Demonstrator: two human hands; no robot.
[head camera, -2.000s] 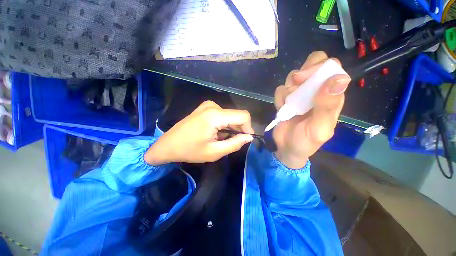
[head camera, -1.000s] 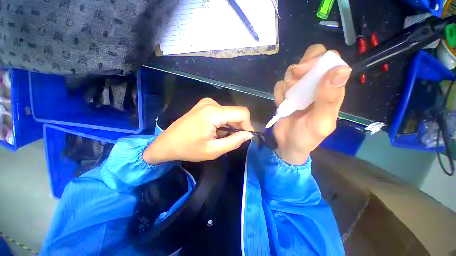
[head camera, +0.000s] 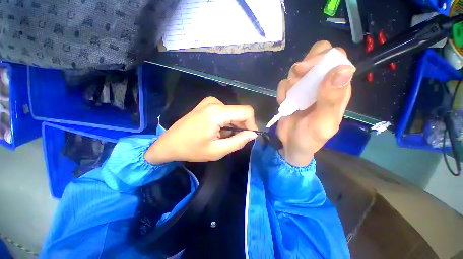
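Note:
My left hand pinches a thin black piece between thumb and fingers, over my lap. My right hand holds a small white squeeze bottle, its narrow tip pointing down and left, just above the black piece's end. I cannot tell whether the tip touches it. A darker black part of the piece lies against my right wrist. A black curved band, perhaps a headphone band, lies dimly over my lap below the left hand.
A clipboard with a written sheet and pen lies on the black bench. Green tool, grey strip, red handles and long black stick are beyond my right hand. Patterned cloth, blue bins left; carton right.
The white bottle's tip has moved slightly left and down toward the black piece. My left hand keeps its pinch, almost unmoved. The view has shifted slightly.

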